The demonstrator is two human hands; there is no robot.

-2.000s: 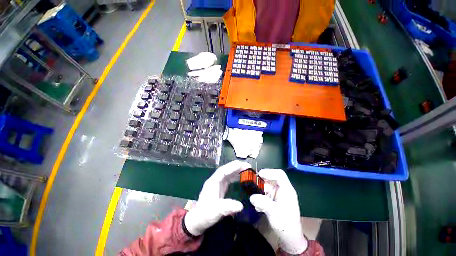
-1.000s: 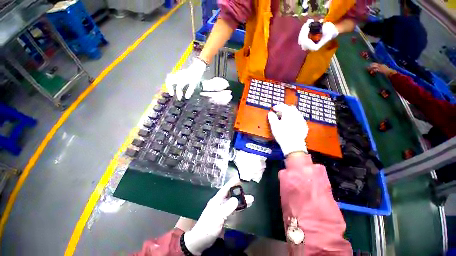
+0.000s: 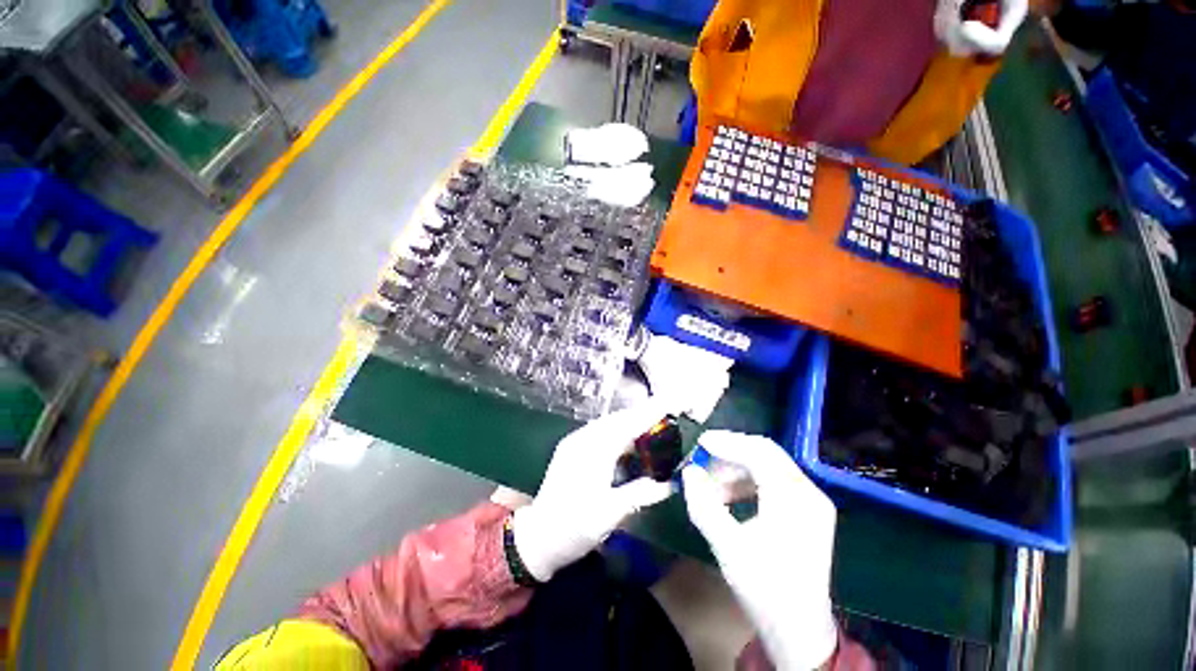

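My left hand, in a white glove, holds a dark coil unit with a little orange-red on it, above the bench's front edge. My right hand, also white-gloved, pinches a small blue piece between thumb and fingertips, close to the unit's right side. Whether the blue piece touches the unit cannot be told. The fingers hide part of both things. An orange board beyond the hands carries two groups of small blue-and-white pieces.
A clear blister tray with dark parts lies at left. A large blue bin of black parts is at right, a small blue bin under the board. White gloves lie behind the tray. A person in orange and maroon is opposite.
My right hand has come back from the orange board to my left hand with a small blue piece. My left hand has risen slightly. The person opposite has withdrawn a hand from the tray.
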